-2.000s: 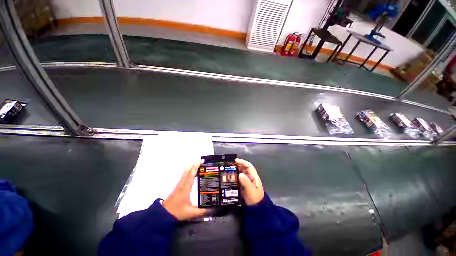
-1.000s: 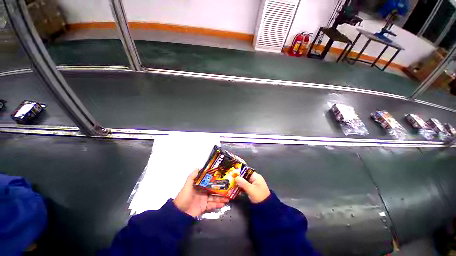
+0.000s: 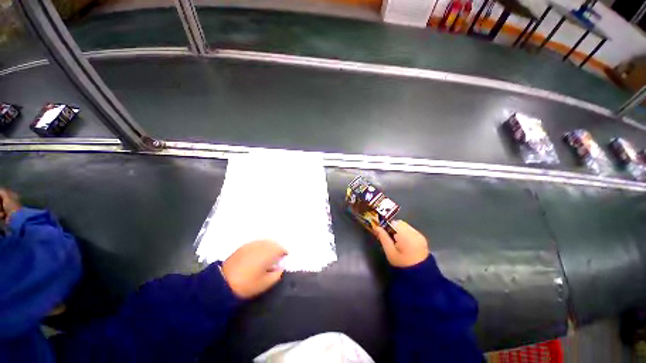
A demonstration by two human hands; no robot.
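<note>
My right hand (image 3: 405, 243) holds a black and orange product box (image 3: 370, 203) by its lower end, tilted, above the bench right of the bags. My left hand (image 3: 255, 268) lies on the lower edge of the stack of poly bags (image 3: 276, 198), thumb and fingers close together; whether it grips a bag cannot be told. The stack is white with shiny clear edges and lies flat in front of me, its top edge at the guide rail.
Bagged boxes (image 3: 530, 136) lie on the conveyor belt (image 3: 319, 106) at the right. Two bare boxes (image 3: 54, 119) lie at the left beyond the slanted post (image 3: 88, 85). Another person's blue sleeve (image 3: 39, 262) is at the left. A red crate (image 3: 531, 353) shows at bottom right.
The box was in both hands; now only my right hand holds it, further right. My left hand has moved onto the bags. The view has tilted down. The bare boxes at the left have moved right.
</note>
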